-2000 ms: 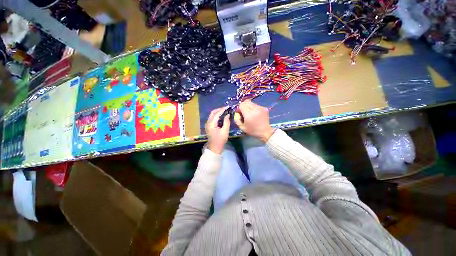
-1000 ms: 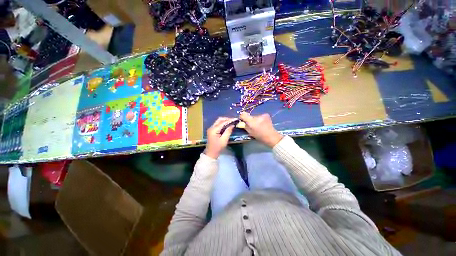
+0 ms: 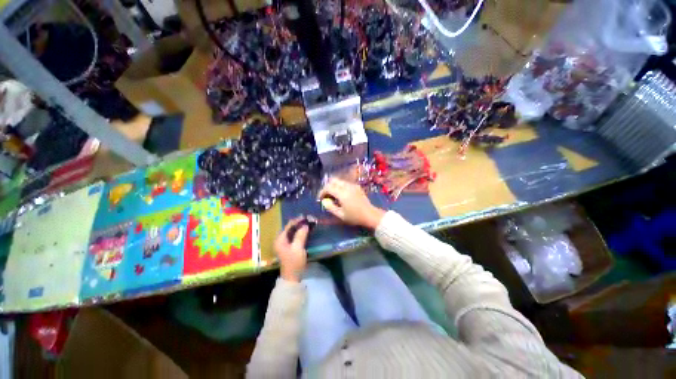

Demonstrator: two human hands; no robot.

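My left hand (image 3: 292,249) is at the bench's front edge, closed on a small black wired part (image 3: 302,223). My right hand (image 3: 347,201) is up and to the right of it, apart from it, near the left end of the wire leads; a yellow spot shows at its fingertips. Whether it holds a lead is too small to tell. The red-ended wire leads (image 3: 402,173) lie just right of my right hand. A dark heap of black parts (image 3: 256,164) lies left of the silver-white bench machine (image 3: 336,122).
Large red-black heaps (image 3: 385,41) lie behind the machine. A red-black tangle (image 3: 474,111) lies to its right, with a clear plastic bag (image 3: 582,81) and pale ribbed trays (image 3: 643,118) beyond. A cardboard box with clear bags (image 3: 552,255) is under the right bench edge.
My hands were together on the black part and are now apart, the right one up at the leads. The view has tilted up, showing more behind the machine.
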